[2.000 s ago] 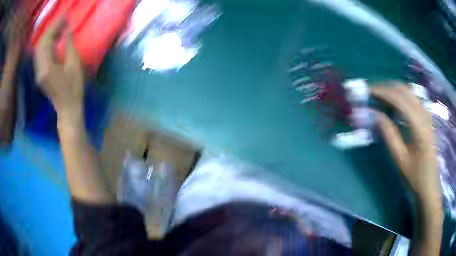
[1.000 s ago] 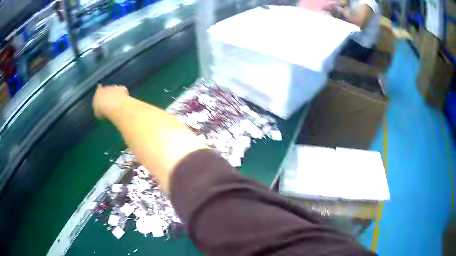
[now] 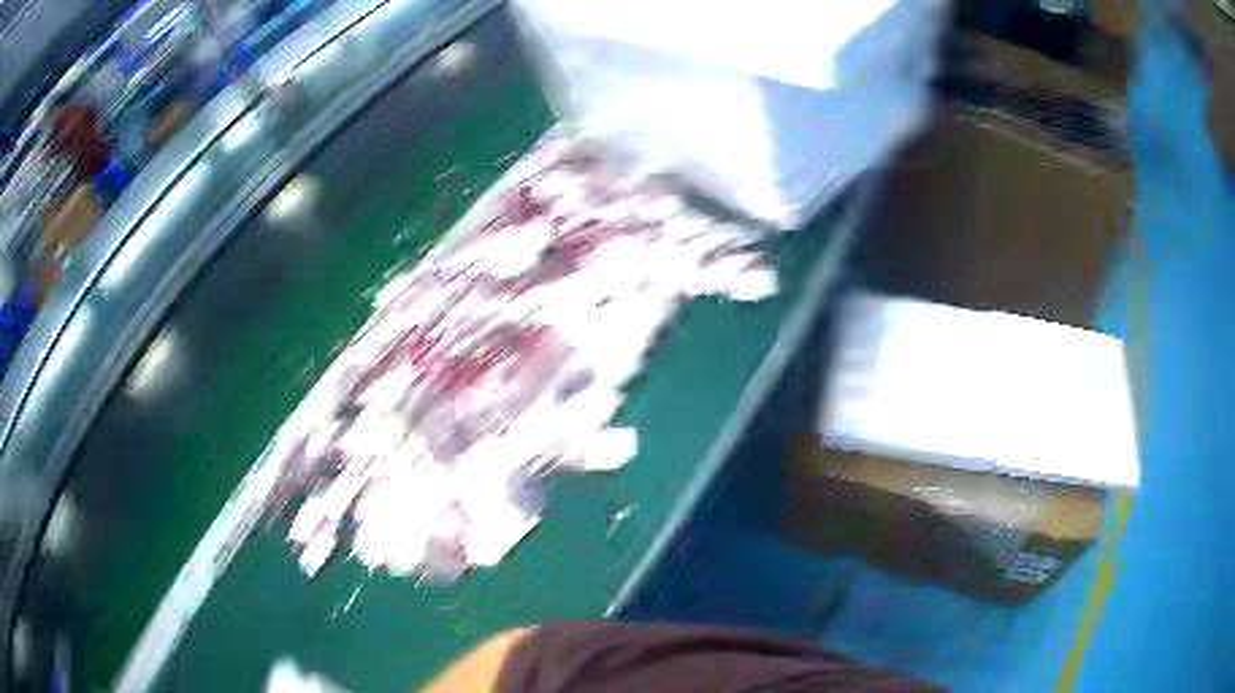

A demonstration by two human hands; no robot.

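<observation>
A large tangled pile of wired pad assemblies (image 3: 501, 366), with white squares and dark red wires, lies on the dark green bench against the worn white rail (image 3: 224, 548). The frame is blurred, so single pieces are hard to tell apart. A dark sleeve and a bit of bare forearm come in at the bottom edge; the hand itself is cut off by the picture's edge. My other hand is not in view. A small white thing (image 3: 298, 677) shows at the bottom edge, left of the forearm.
A large white foam box (image 3: 704, 122) stands behind the pile. A carton with a white top (image 3: 982, 393) stands right of the bench edge, with an open brown carton (image 3: 995, 224) behind it. The green conveyor belt (image 3: 298, 298) runs on the left. Blurred people are at the far upper left.
The arm has drawn back from over the belt and pile to the bottom edge, and its hand has left the picture. The view has shifted, showing more of the pile.
</observation>
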